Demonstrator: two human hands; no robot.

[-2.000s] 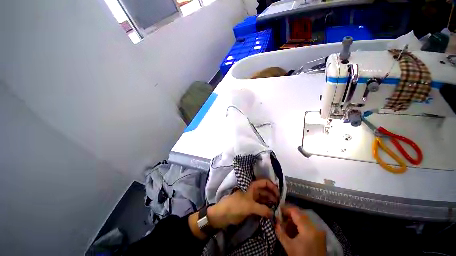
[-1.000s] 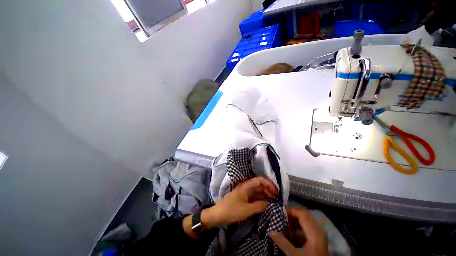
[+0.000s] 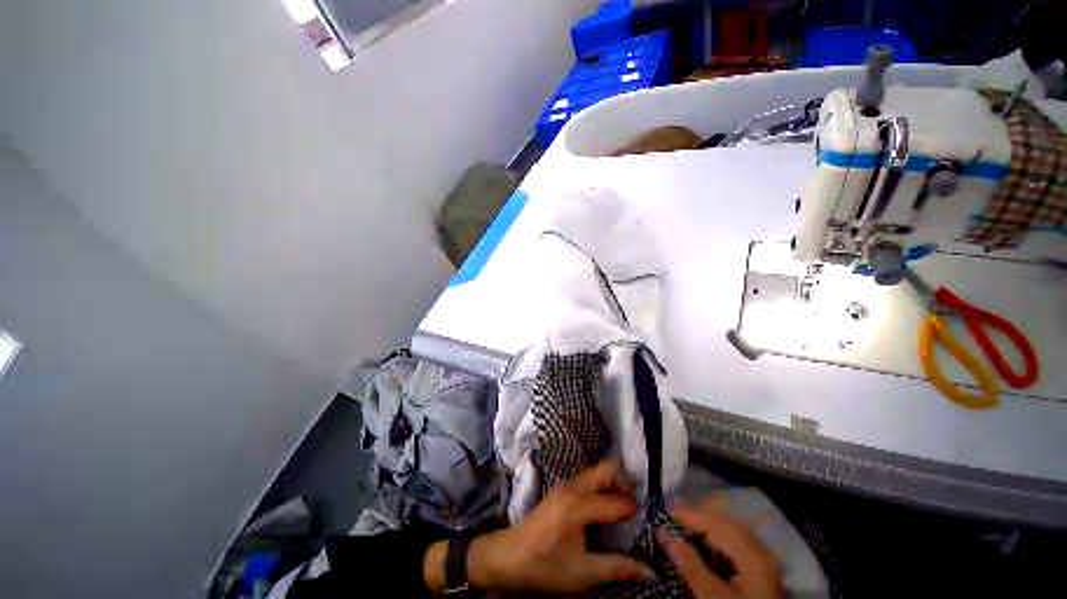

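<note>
The checked shell fabric (image 3: pixel 568 404) lies inside the white lining (image 3: pixel 573 293), which runs from the table down over its front edge. A navy strip (image 3: pixel 647 427) lines the lining's right side. My left hand (image 3: pixel 562 532), with a watch at the wrist, holds the checked cloth where it meets the strip's lower end. My right hand (image 3: pixel 725 550) pinches the same cloth from the right, close to the left fingertips and cut off by the bottom edge. The exact fingertip grip is partly hidden.
The sewing machine (image 3: pixel 878 176) stands at the right, with a checked scrap (image 3: pixel 1030 176) over it. Scissors (image 3: pixel 983 339) lie by the lit needle plate (image 3: pixel 778 293). A garment pile (image 3: pixel 427 433) is low at left. An olive bundle (image 3: pixel 477 211) sits between wall and table.
Both hands have moved lower along the cloth, exposing more of the checked fabric and navy strip. The view has shifted, so the machine and scissors appear further right.
</note>
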